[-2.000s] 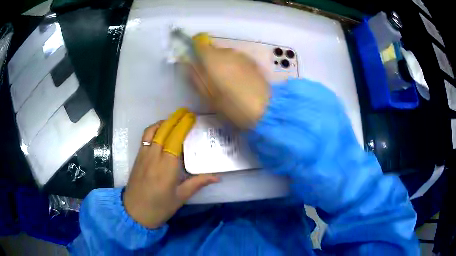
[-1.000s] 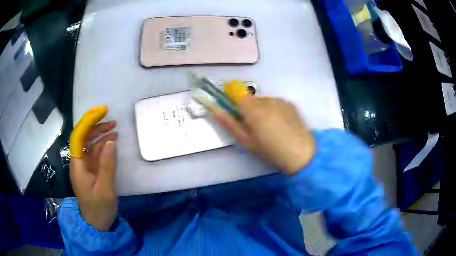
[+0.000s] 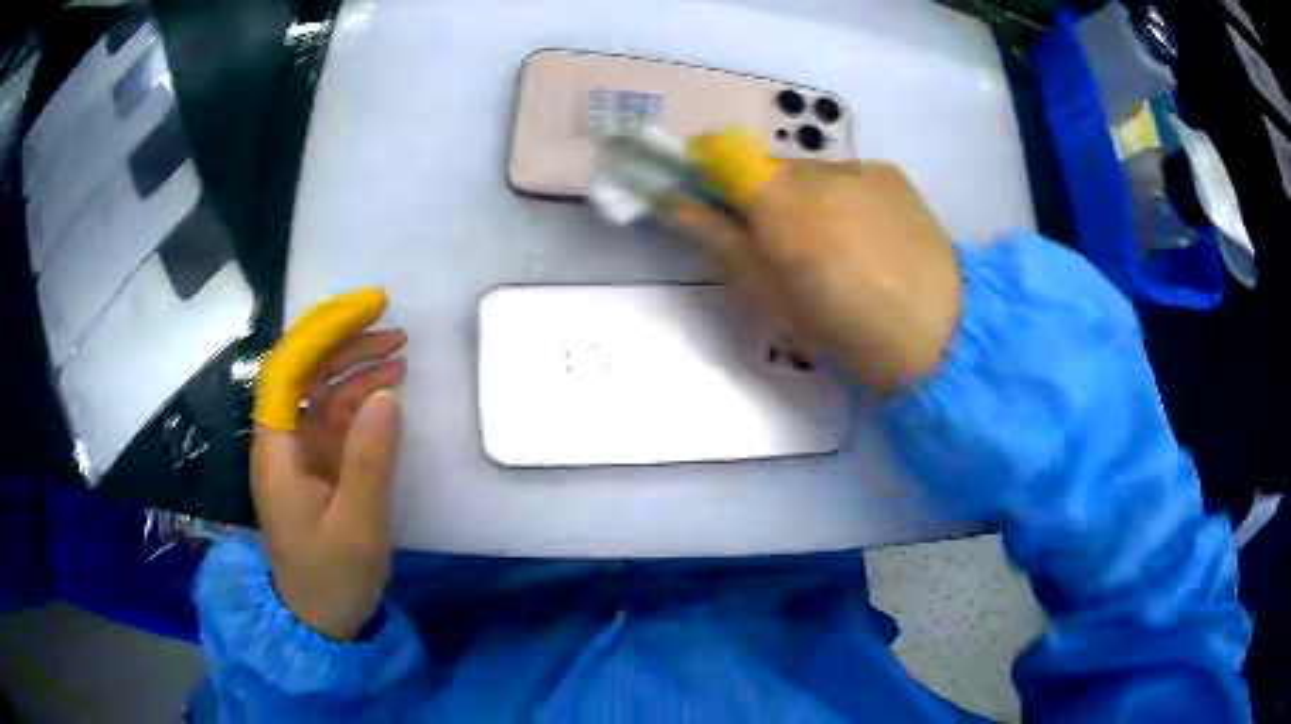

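Two smartphones lie back up on the white mat. The far pale pink one [image 3: 552, 135] has a printed label and three lenses at its right end. The near one [image 3: 637, 410] shines white, its lenses partly behind my right wrist. My right hand [image 3: 835, 255], with a yellow finger cot, holds a blurred folded cleaning cloth [image 3: 630, 177] over the far phone, just below the label. Whether the cloth touches the phone cannot be told. My left hand [image 3: 326, 467], with yellow finger cots, is empty left of the near phone, fingers loosely curled and apart.
The white mat [image 3: 411, 127] has the dark green bench around it. Overlapping film sheets [image 3: 128, 241] lie at the left. A blue parts box [image 3: 1119, 212] with clear and white pieces stands at the right. Crumpled clear plastic [image 3: 184, 530] shows at the lower left above blue material.
My right hand has moved with the cloth from the near phone to the far phone. My left hand stays off the phones. The view has shifted, so mat and phones appear further right.
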